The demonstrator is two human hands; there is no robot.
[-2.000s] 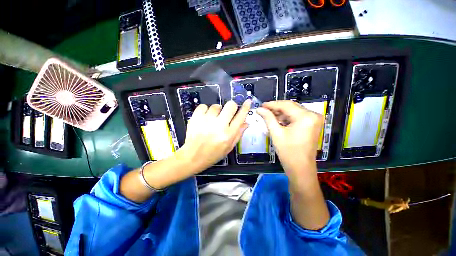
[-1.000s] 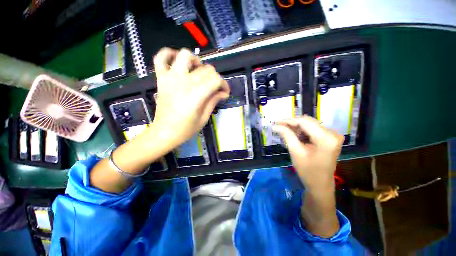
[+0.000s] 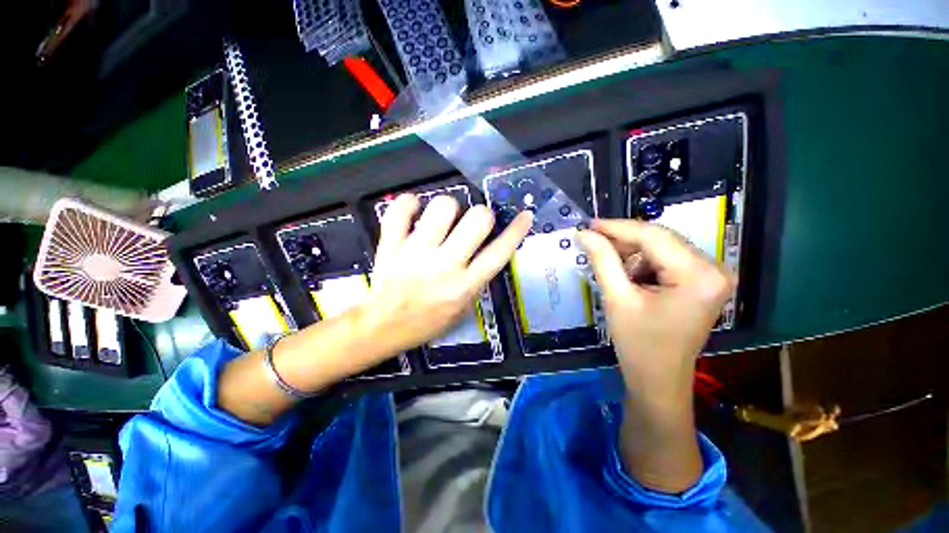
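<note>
A black foam tray (image 3: 767, 208) holds several open phone bodies side by side. My right hand (image 3: 656, 286) pinches a clear adhesive ring sheet (image 3: 489, 156) with small dark rings. The sheet stretches up and left across the camera end of the second phone body from the right (image 3: 552, 281). My left hand (image 3: 442, 265) is spread over the middle phone body, its index fingertip at the sheet over the lenses. Whether it presses the sheet or the phone cannot be told.
A pink fan (image 3: 104, 260) stands at the left. Spare ring sheets (image 3: 427, 47) and a red-handled tool (image 3: 369, 83) lie behind the tray. A lone phone (image 3: 208, 130) lies beside a dotted strip (image 3: 248, 115). A yellowish-handled tool (image 3: 791, 420) is at the lower right.
My left hand has come down from above the tray to the second phone from the right. The clear sheet now lies across that phone's lenses. The view has shifted, so the tray appears further left.
</note>
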